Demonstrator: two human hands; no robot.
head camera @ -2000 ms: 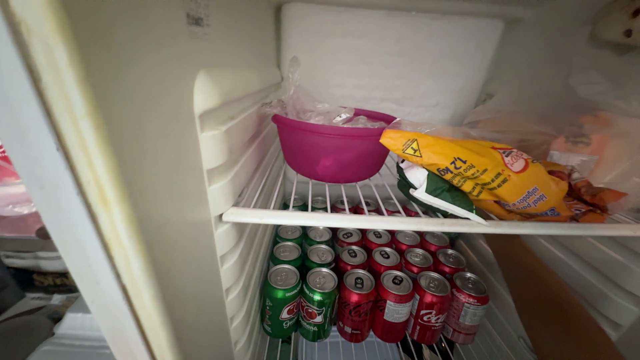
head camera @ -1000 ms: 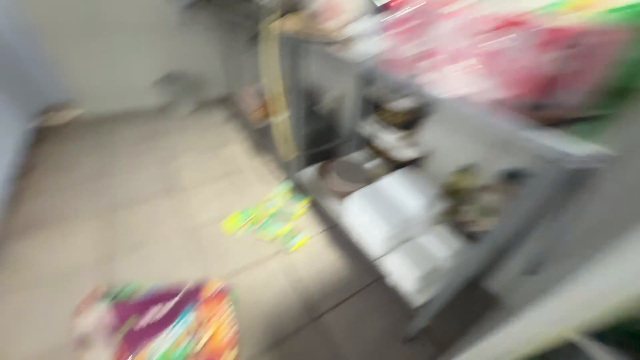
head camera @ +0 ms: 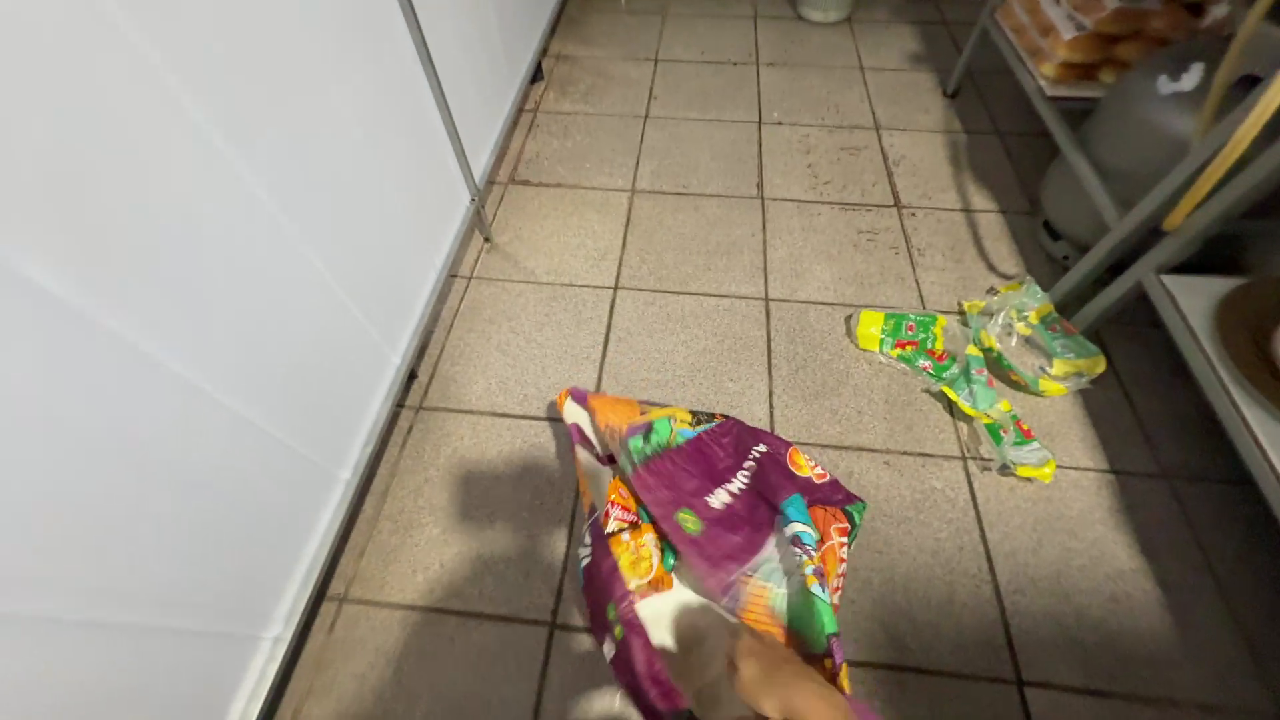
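Observation:
My right hand, blurred, reaches in from the bottom edge and overlaps the near side of a purple patterned plastic bag. Its fingertips are at the bag's mouth; whether they grip the plastic cannot be made out. Inside the bag's opening lies an orange and yellow Nissin noodle packet. On the tiles to the right is a crumpled green and yellow clear plastic wrapper. My left hand is out of view.
A white panel wall with a thin metal leg runs along the left. On the right stand a metal-framed shelf, a grey gas cylinder and bagged bread rolls. Tiled floor lies between.
The view has swung from an open refrigerator with cans and a purple bowl down to the floor. My right hand has come into view at the purple bag.

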